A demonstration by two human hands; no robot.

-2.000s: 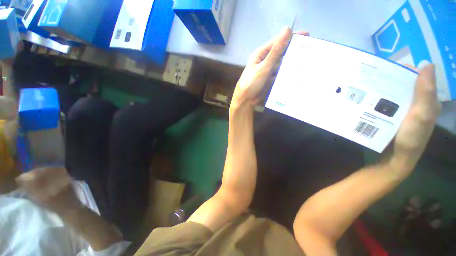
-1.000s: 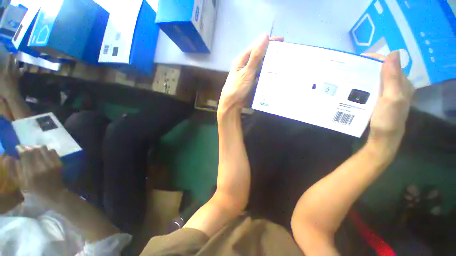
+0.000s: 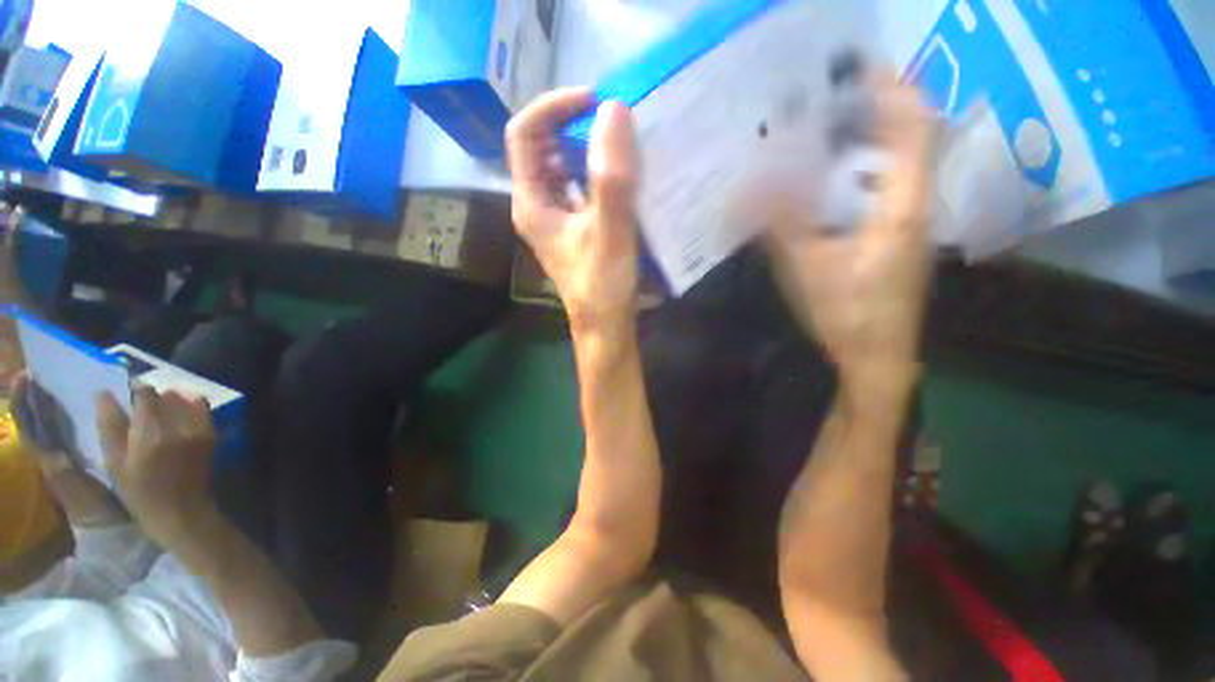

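Observation:
A retail carton (image 3: 726, 153) with a white printed face and a blue side is held tilted above the table's front edge, its right part blurred. My left hand (image 3: 580, 200) grips its left end, thumb on the white face and fingers at the blue side. My right hand (image 3: 859, 227) is blurred in front of the carton's right part, fingers bent; whether it grips the carton cannot be told. A pale, blurred, translucent-looking patch shows just right of my right hand.
A tall blue and white carton (image 3: 1066, 107) stands at right. More blue and white cartons (image 3: 333, 127) stand on the white table (image 3: 446, 163) at left. At lower left, a neighbour's hands (image 3: 160, 446) hold a carton. A red strip (image 3: 986, 606) crosses the green floor (image 3: 493, 426).
The carton has turned from facing me squarely to a steep tilt and moved left. My right hand has moved left from its right end. The neighbour's carton now shows a raised white panel.

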